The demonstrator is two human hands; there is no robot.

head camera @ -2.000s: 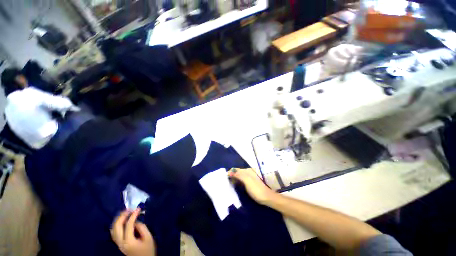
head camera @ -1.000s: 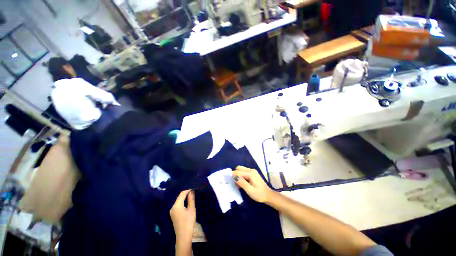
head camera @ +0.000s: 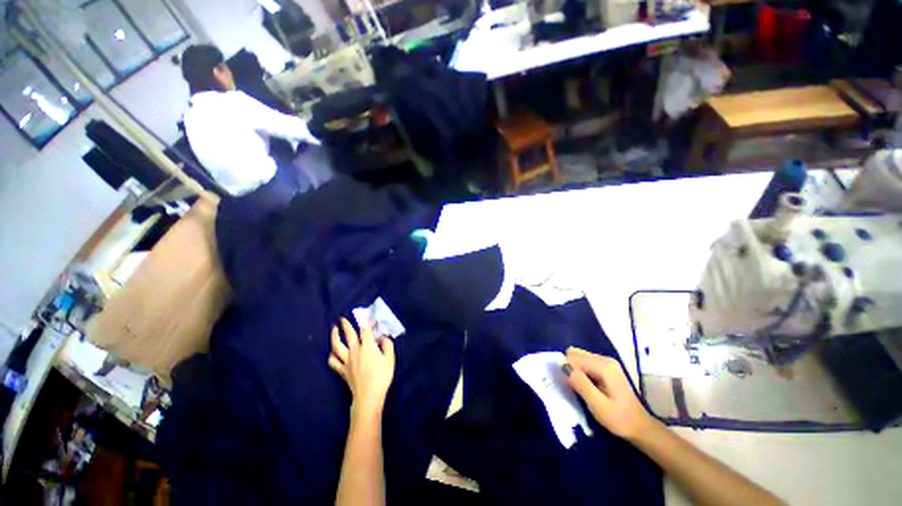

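Navy garment body (head camera: pixel 287 296) lies bunched at the left. A small white patch (head camera: pixel 388 318) lies on it. My left hand (head camera: pixel 364 364) rests over the patch's lower edge, fingers apart. A flat navy panel (head camera: pixel 514 445) lies to the right on the table, with a larger white patch (head camera: pixel 552 385), notched at its lower end, on top. My right hand (head camera: pixel 605 395) is closed at this patch's upper right edge, around a small dark object, mostly hidden in the fingers. A near-black cloth piece (head camera: pixel 465 282) lies between garment and panel.
White sewing machine head (head camera: pixel 781 277) stands at the right, a dark flat object (head camera: pixel 865 376) under its arm. The white table (head camera: pixel 593 222) extends behind the cloth. A blue thread cone (head camera: pixel 786 178) stands behind the machine. A person in white (head camera: pixel 227 143), a stool (head camera: pixel 527 143) and bench (head camera: pixel 781 107) are beyond.
The view has swung right-to-left, so table and machine sit further right. My left hand has moved from beside the larger patch to the smaller patch. My right hand stays at the larger patch.
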